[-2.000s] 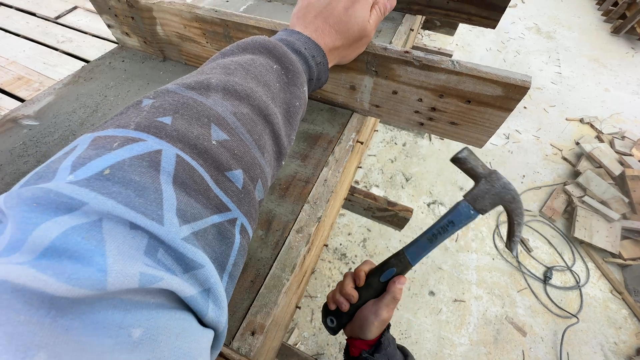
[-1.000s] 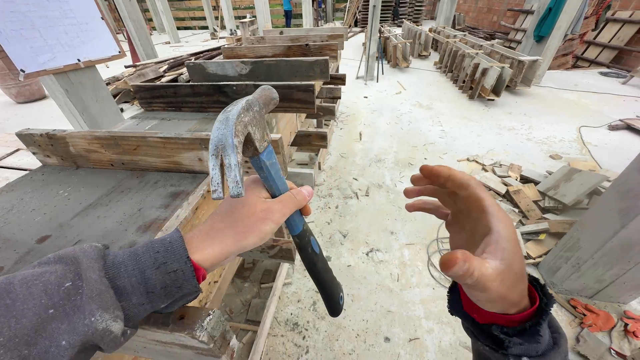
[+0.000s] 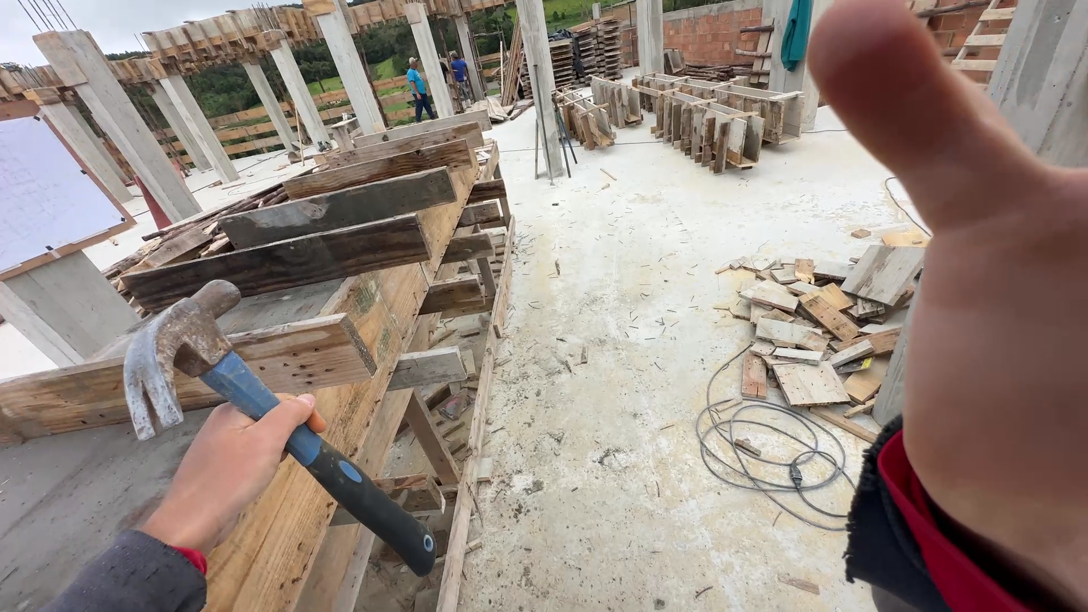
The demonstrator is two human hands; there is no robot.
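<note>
My left hand [image 3: 234, 467] grips a claw hammer [image 3: 272, 412] by its blue and black handle, near the head. The rusty steel head points up and to the left, its claw in front of a wooden cross board [image 3: 289, 361] of the timber formwork. Close to the camera at the right edge, my right hand [image 3: 994, 280] is raised and empty, thumb up; its other fingers are mostly out of the frame. Below my left forearm lies the grey panel [image 3: 76, 484] of the formwork, with a long plank [image 3: 297, 501] along its side.
Wood offcuts [image 3: 807, 331] lie piled on the concrete floor beside a coiled cable [image 3: 765, 459]. Wooden form frames [image 3: 714, 119] stand farther back. Concrete columns [image 3: 544, 93] rise around the site. Two people [image 3: 419, 89] stand in the distance. A board with a paper drawing [image 3: 51, 191] is at left.
Two seconds ago my right hand held the hammer; since one second ago it is in my left. My right hand has come up close to the camera. The view has swung up.
</note>
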